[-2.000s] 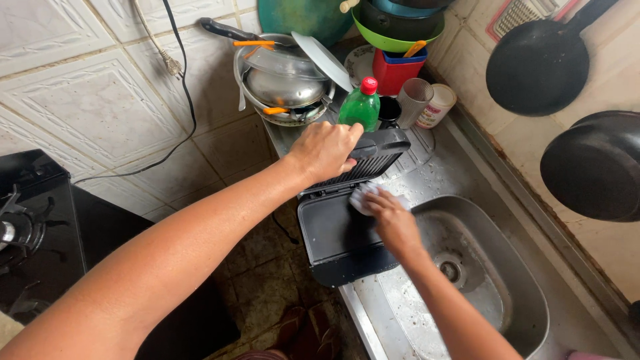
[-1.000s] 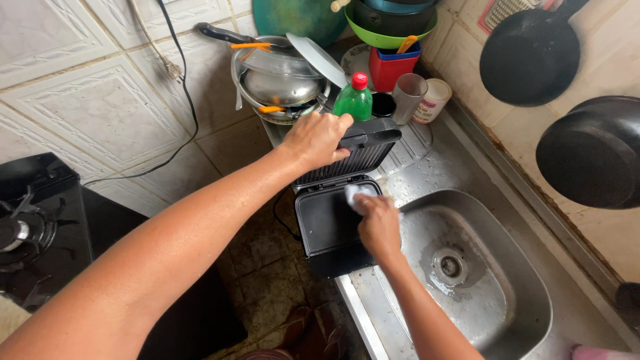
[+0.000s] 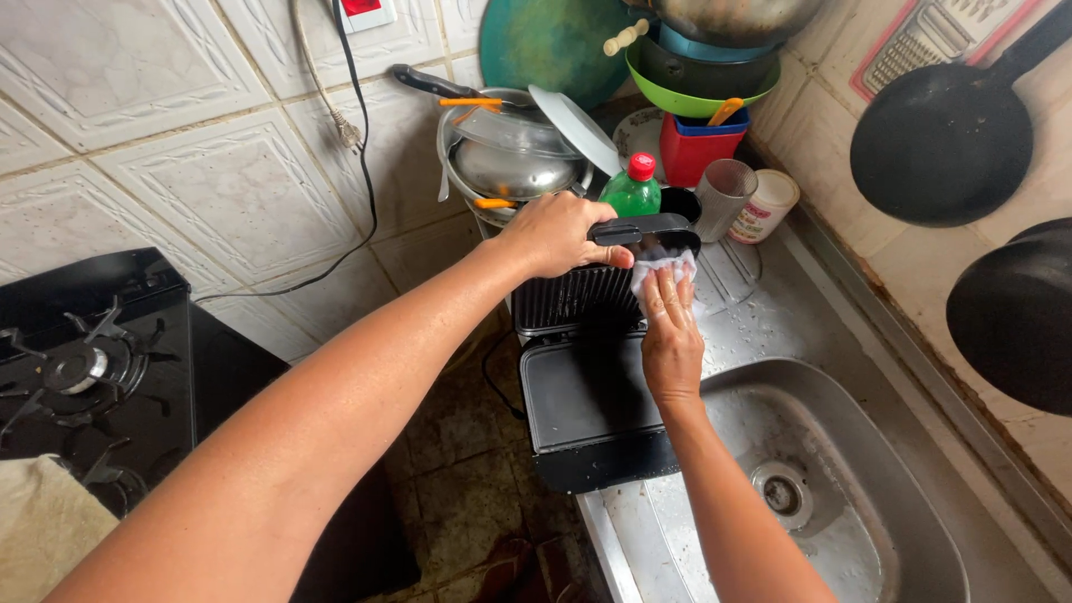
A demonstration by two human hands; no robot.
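Note:
A black electric contact grill [image 3: 586, 394] stands opened on the drainboard left of the sink, its flat lower plate facing up and its ribbed upper plate raised. My left hand [image 3: 561, 234] grips the handle end of the raised lid, the thumb on its near side. In my right hand [image 3: 672, 335] is a wet white cloth [image 3: 666, 272], pressed with spread fingers against the lid near the handle. The palm side of that hand is hidden. Just behind the lid stands a green plastic bottle with a red cap [image 3: 632, 188].
Steel sink basin [image 3: 837, 469] at right; ribbed glass [image 3: 724, 201] and white tub [image 3: 764, 205] behind the grill. Metal pots [image 3: 515, 163] and stacked bowls [image 3: 703, 92] stand at the back. Frying pans [image 3: 942, 142] hang at right. A black gas stove [image 3: 92, 368] is at left.
My right hand has moved with the cloth from the grill's lower plate up to the raised lid by the handle. The left hand still holds the lid. The view has come closer.

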